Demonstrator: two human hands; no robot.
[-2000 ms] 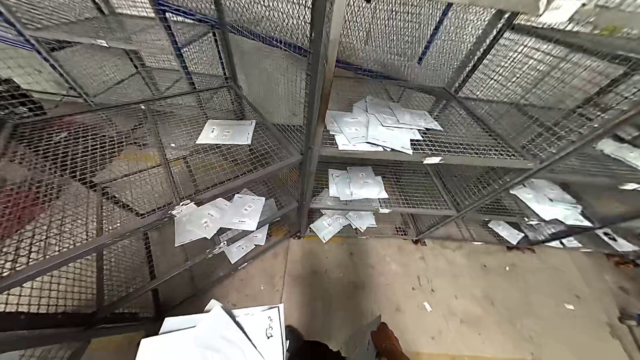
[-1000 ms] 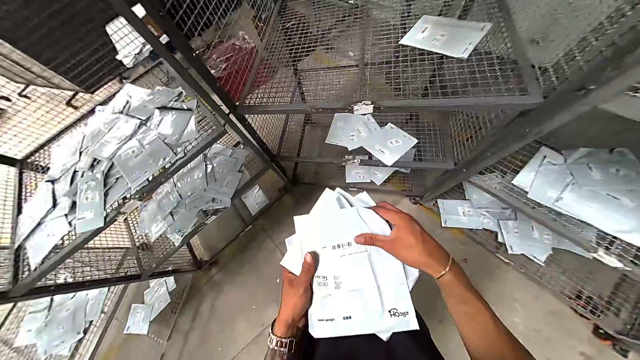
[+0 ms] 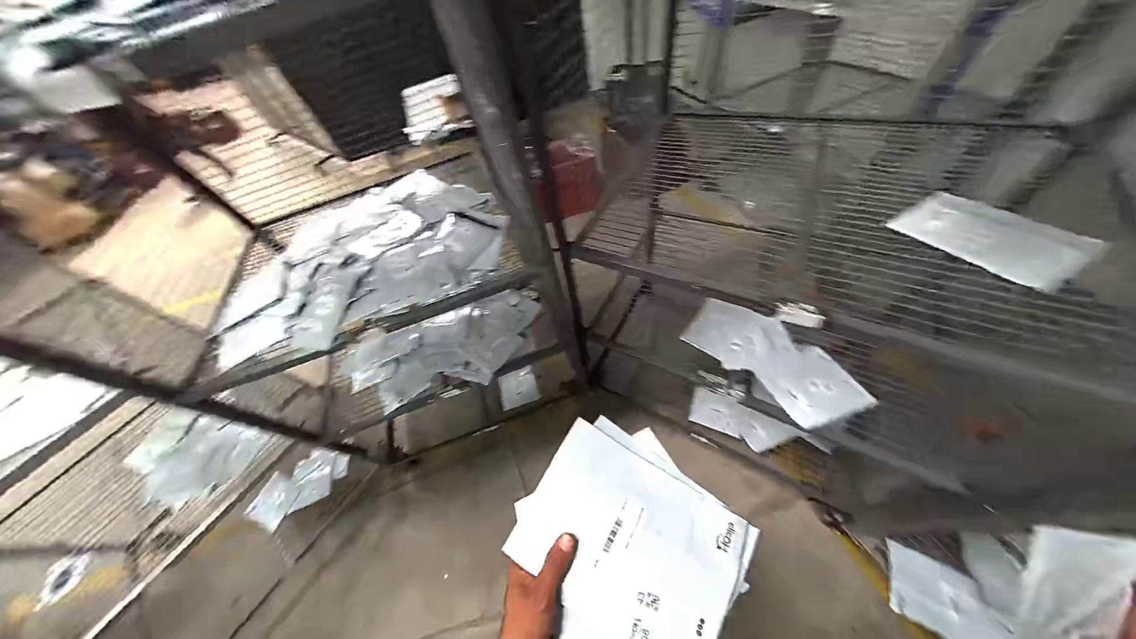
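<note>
A fanned stack of white printed envelopes [image 3: 657,541] is held in my left hand [image 3: 537,590] at the bottom centre, with the thumb over the near edge of the top one. At the lower right edge, a small patch of skin, likely my right hand [image 3: 1131,612], shows beside pale envelopes [image 3: 1078,577]; its fingers are cut off by the frame. One envelope [image 3: 998,240] lies alone on the upper mesh shelf at the right. A few more [image 3: 781,359] rest on the shelf below it, some overhanging its edge.
Wire-mesh shelves with dark metal frames stand around me. A large heap of grey-white packets [image 3: 399,248] covers the left shelf, with another pile [image 3: 448,346] beneath. A metal post [image 3: 510,160] rises between the racks. Concrete floor [image 3: 426,568] shows below. A red container [image 3: 568,177] stands behind the mesh.
The envelope stack, held in both hands a second ago, is now in my left hand only. My right hand has moved away from it to the right. The view has swung left.
</note>
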